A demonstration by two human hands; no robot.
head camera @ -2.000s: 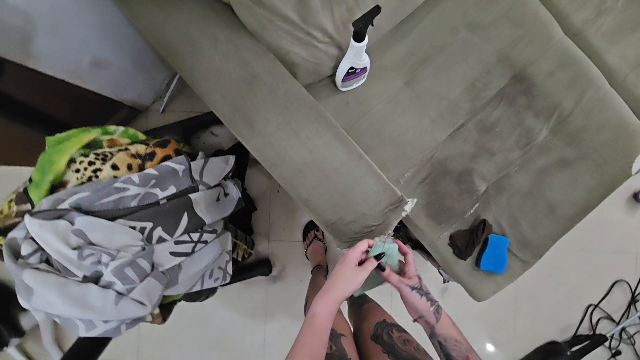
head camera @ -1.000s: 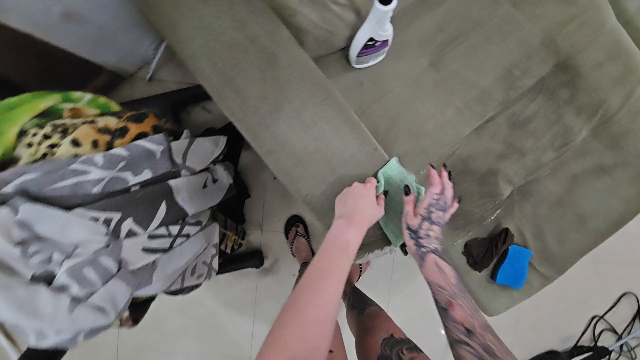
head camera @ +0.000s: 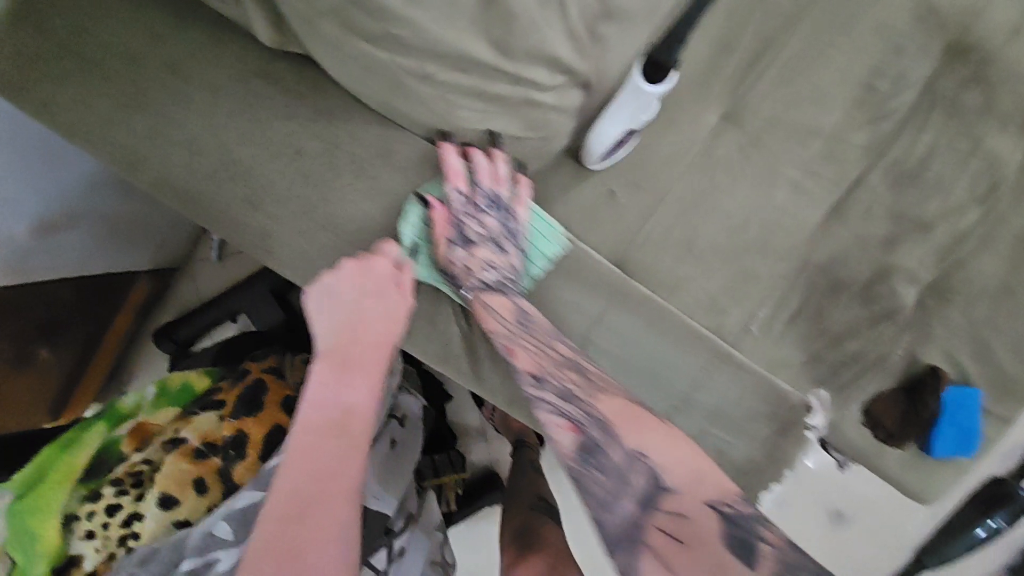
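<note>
A thin green cloth (head camera: 548,244) lies on the sofa's grey-green armrest (head camera: 320,160). My right hand (head camera: 484,220) presses flat on top of it, fingers apart and reaching past its far edge. My left hand (head camera: 360,296) is closed on the cloth's left edge, though blur hides the exact grip. Beyond my right hand, a white spray bottle (head camera: 620,120) with a black trigger lies against the back cushion. Far off to the right on the seat are a blue sponge (head camera: 956,422) and a dark brown cloth (head camera: 902,406).
Dark stains mark the sofa seat (head camera: 720,216). Torn fabric (head camera: 816,416) hangs at the armrest's front end. On the left, a leopard-print and green cloth (head camera: 216,440) and a grey patterned cloth (head camera: 400,448) are piled beside the armrest. A dark object (head camera: 972,520) is at lower right.
Both hands have moved with the green cloth from the armrest's front end up along it toward the back cushion. My right hand now lies flat on the cloth. The view has shifted too.
</note>
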